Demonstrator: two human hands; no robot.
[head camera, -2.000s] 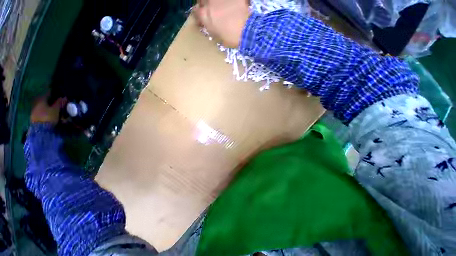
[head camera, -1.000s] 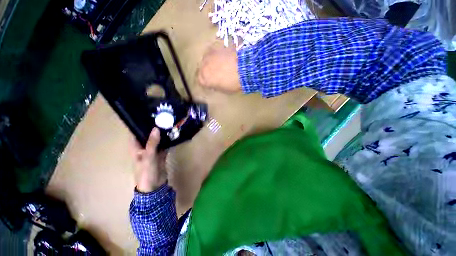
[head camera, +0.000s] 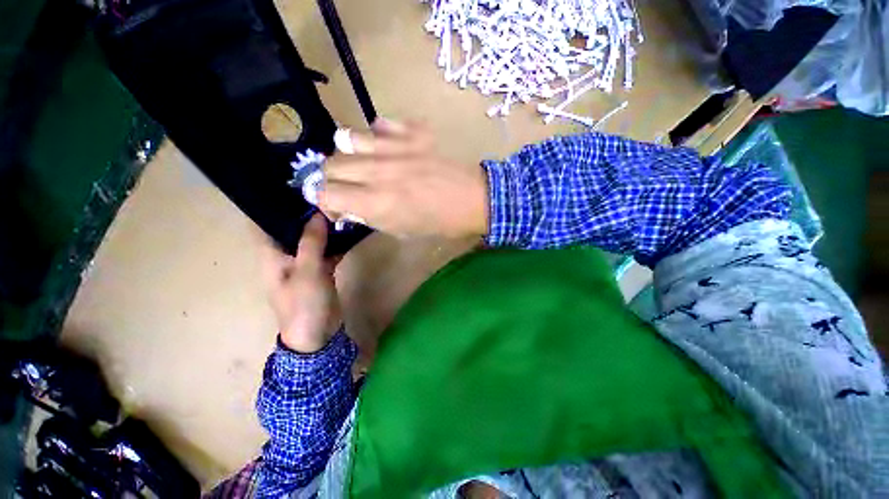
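Observation:
A black housing (head camera: 210, 83) lies tilted over the cardboard, with a round hole and a white disc (head camera: 313, 185) near its lower end. Its narrow black frame (head camera: 346, 60) runs along the right side. My left hand (head camera: 310, 292) grips the lower end, thumb on top. My right hand (head camera: 400, 185) lies over the housing's lower right part by the disc, with a white wrap on one fingertip. The fingers hide what they touch; I cannot tell whether they pinch a lead. A pile of white connector leads (head camera: 531, 49) lies beyond my right hand.
Several glossy black units (head camera: 93, 439) stand at the lower left. The dark green belt (head camera: 97, 146) runs along the left. A crumpled grey plastic bag (head camera: 838, 58) is at the upper right. A translucent green bin (head camera: 770, 161) is partly behind my right sleeve. Brown cardboard (head camera: 185, 312) covers the bench.
My left hand has brought a housing from the belt onto the cardboard. My right hand has moved from the lead pile to the housing, beside the white disc.

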